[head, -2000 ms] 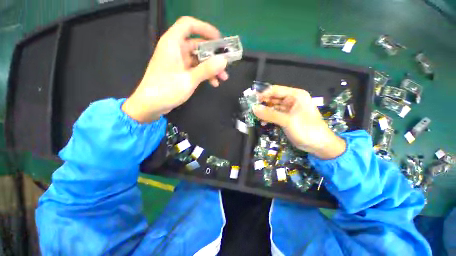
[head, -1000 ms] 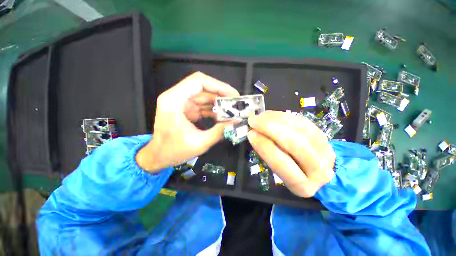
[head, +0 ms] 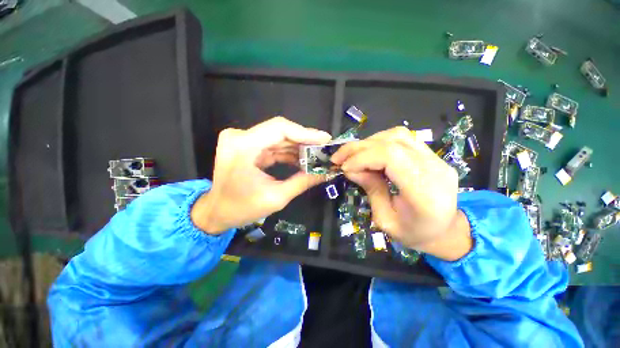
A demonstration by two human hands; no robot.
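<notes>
My left hand [head: 255, 170] holds a silver-grey rectangular housing [head: 314, 158] by its edges between thumb and fingers, above the middle divider of the black tray. My right hand [head: 408, 183] has its fingertips at the right end of the housing. Green circuit board parts show at the housing's upper and lower edges near my fingertips. Whether the right fingers grip the board or the housing is partly hidden. Loose circuit boards [head: 291, 227] with white and amber tabs lie in the tray. A small white-outlined frame [head: 332, 192] shows just below the held housing.
The black divided tray [head: 338, 109] lies in front. Another black tray [head: 183, 88] at the left holds a short stack of housings [head: 131, 183] beside my left sleeve. Fitted units [head: 537, 132] lie spread on the green mat [head: 381, 34] at the right, several close to the tray's edge.
The left hand raised the housing from the left earlier, then brought it to the middle. The right hand came from the loose boards with a board, which is now at the housing.
</notes>
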